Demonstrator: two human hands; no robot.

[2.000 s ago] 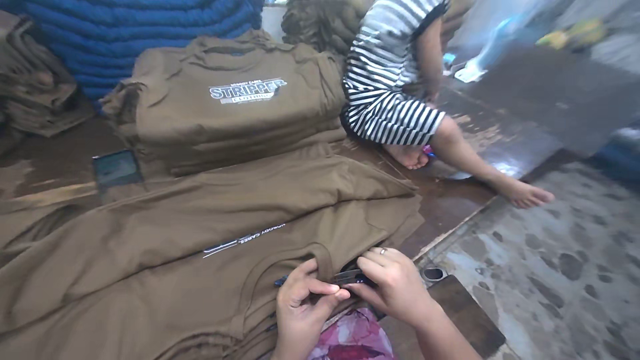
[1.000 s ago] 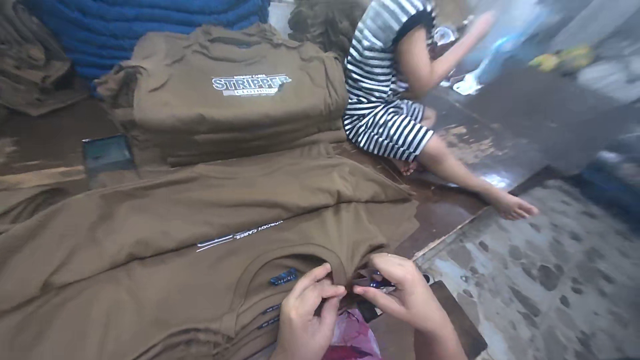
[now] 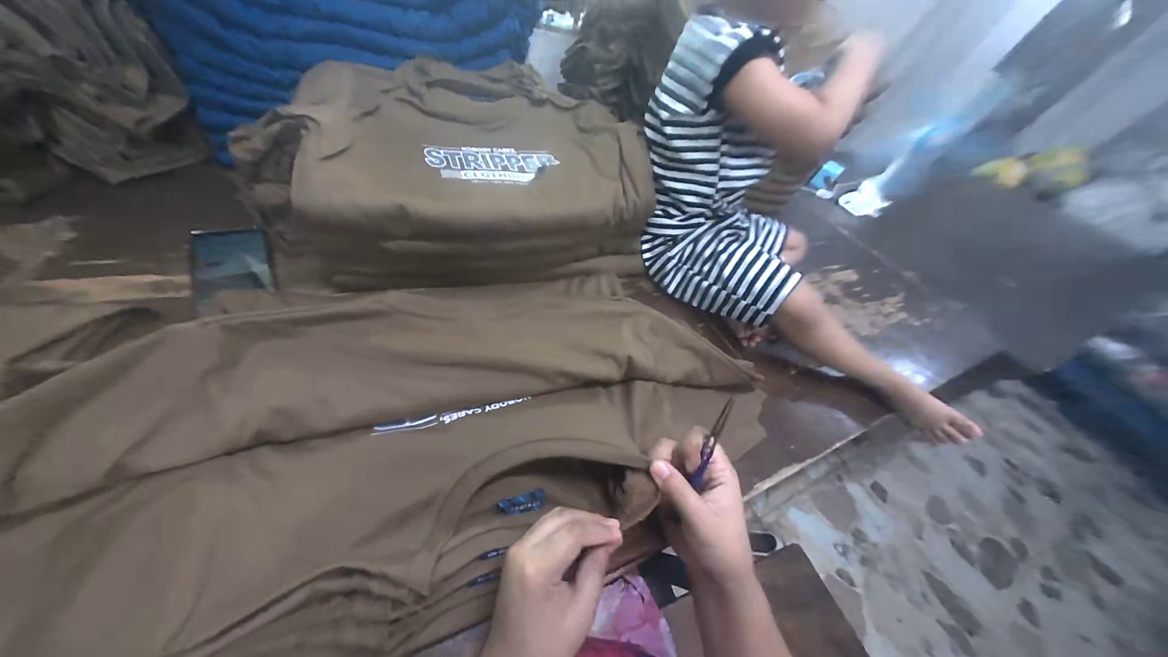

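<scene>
Brown printed T-shirts [image 3: 301, 383] lie in a layered pile before me, the collar of the top one [image 3: 511, 452] toward my hands. With thumb and fingers my right hand [image 3: 703, 511] pinches the collar edge; a small pointed tool with a dark purple handle [image 3: 704, 456], perhaps thread snips, rests in the same hand, tip up. My left hand [image 3: 557, 566] is just left of it at the neck opening, thumb and fingertips together; whether it holds thread or fabric cannot be told. Blue neck labels [image 3: 521, 502] show inside the stacked collars.
Behind lies a folded stack of brown shirts [image 3: 474, 210], with blue fabric [image 3: 347, 46] beyond and a phone [image 3: 231, 260] at its left. A person in striped clothes [image 3: 721, 182] sits on the wooden platform [image 3: 812, 411], one leg toward its edge. Stone-patterned floor [image 3: 985, 511] is at right.
My hands were close together at the collar and are now apart. The pointed tool now stands tip up in my right hand. The seated person's arm has risen from beside the leg.
</scene>
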